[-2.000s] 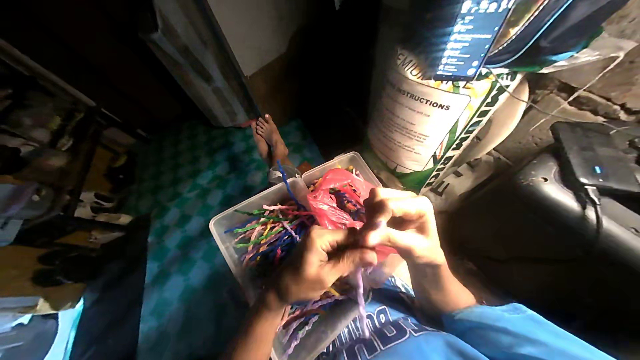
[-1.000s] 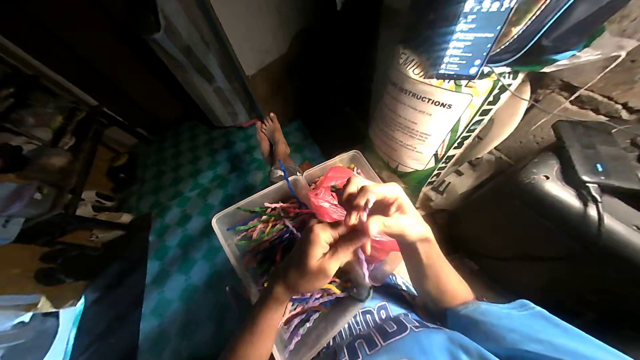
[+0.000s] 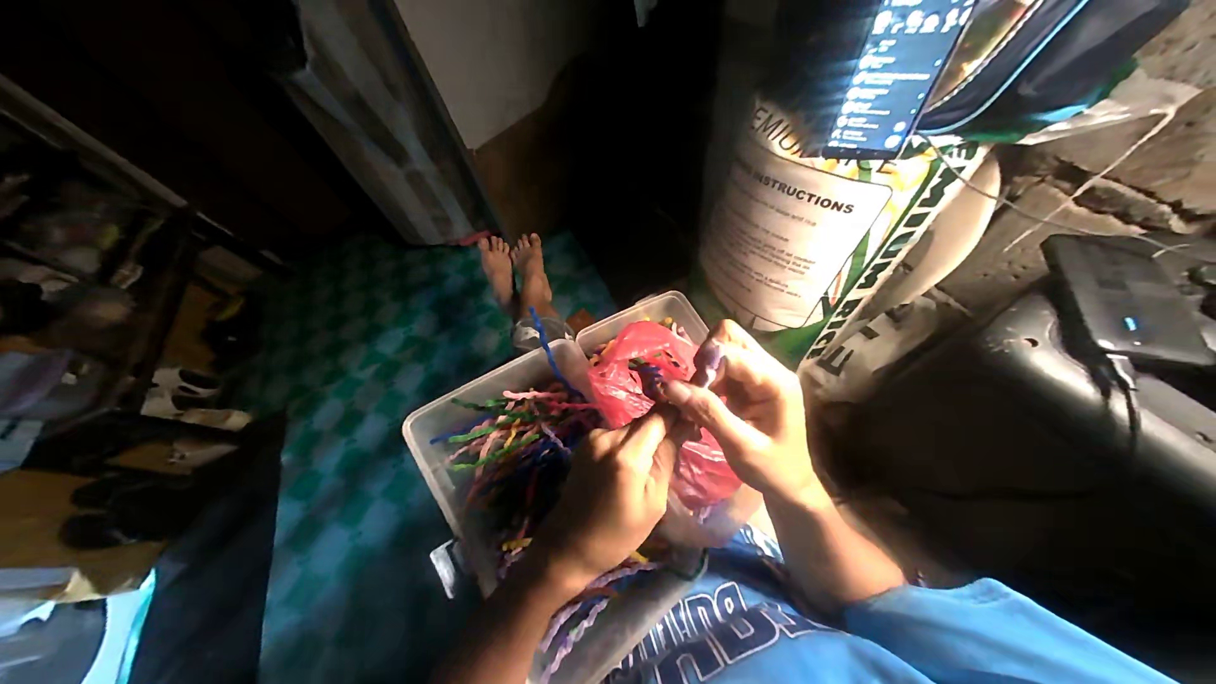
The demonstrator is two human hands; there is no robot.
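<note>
A clear plastic container (image 3: 432, 456) lies across my lap, filled with twisted strands (image 3: 503, 427) in green, pink, blue, yellow and purple. A thin red plastic bag (image 3: 632, 356) sits over its right part. My left hand (image 3: 617, 484) and my right hand (image 3: 760, 408) meet above the bag. Between the right thumb and fingers is a small purple piece (image 3: 710, 364), perhaps the end of a strand. The left fingertips close near the right thumb; what they pinch is mostly hidden. A blue strand (image 3: 549, 351) sticks up at the container's far side.
Bare feet (image 3: 513, 271) rest on a green checkered floor covering (image 3: 351, 399). A printed rice sack (image 3: 788, 228) stands ahead, with a lit phone (image 3: 893, 85) above it. A black device with a cable (image 3: 1130, 294) lies at right. Shoes (image 3: 180, 399) are on a rack at left.
The purple strand that hung below my hands two seconds ago no longer hangs there; a purple piece shows at my right fingers. One foot showed clearly earlier, and now two do.
</note>
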